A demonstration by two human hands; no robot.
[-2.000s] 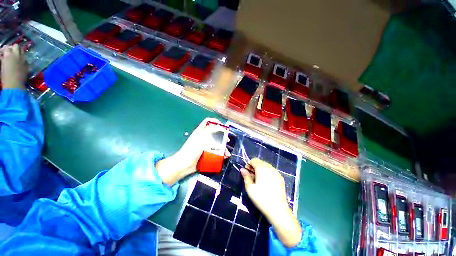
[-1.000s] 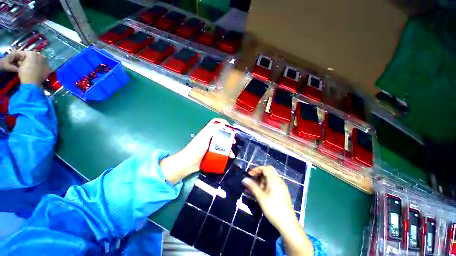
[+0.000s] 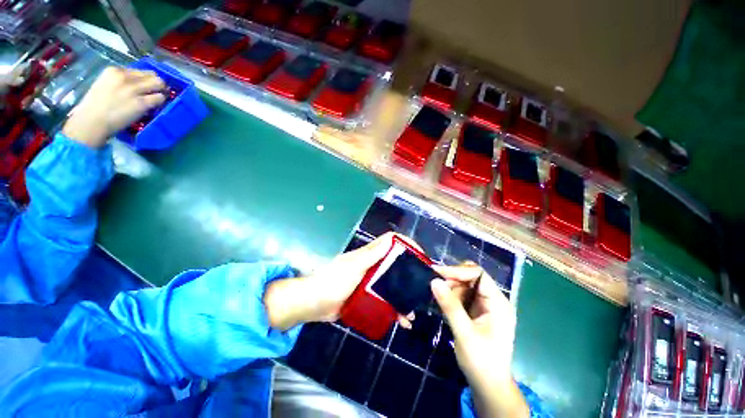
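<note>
My left hand [image 3: 339, 282] holds a red housing [image 3: 369, 312], tilted, above the panel tray. My right hand [image 3: 474, 314] grips a black panel [image 3: 405, 282] by its right edge between thumb and fingers. The panel lies over the housing's white-framed window, with a white strip showing along its left side; whether it is seated cannot be told. A thin dark thing, perhaps tweezers, shows at my right fingers. The panel tray [image 3: 350, 367], with rows of black panels, lies under both hands.
Clear trays of red housings stand behind the work [image 3: 523, 184], at back left [image 3: 261, 65] and at right [image 3: 663, 347]. A tan cardboard [image 3: 547, 41] is behind. At left another worker's hand [image 3: 114, 102] reaches over a blue bin [image 3: 176, 118] on the green bench [image 3: 237, 180].
My right hand has brought a black panel to the housing's window. The housing has moved down and right and tilted. The neighbouring worker's hand has moved to the blue bin.
</note>
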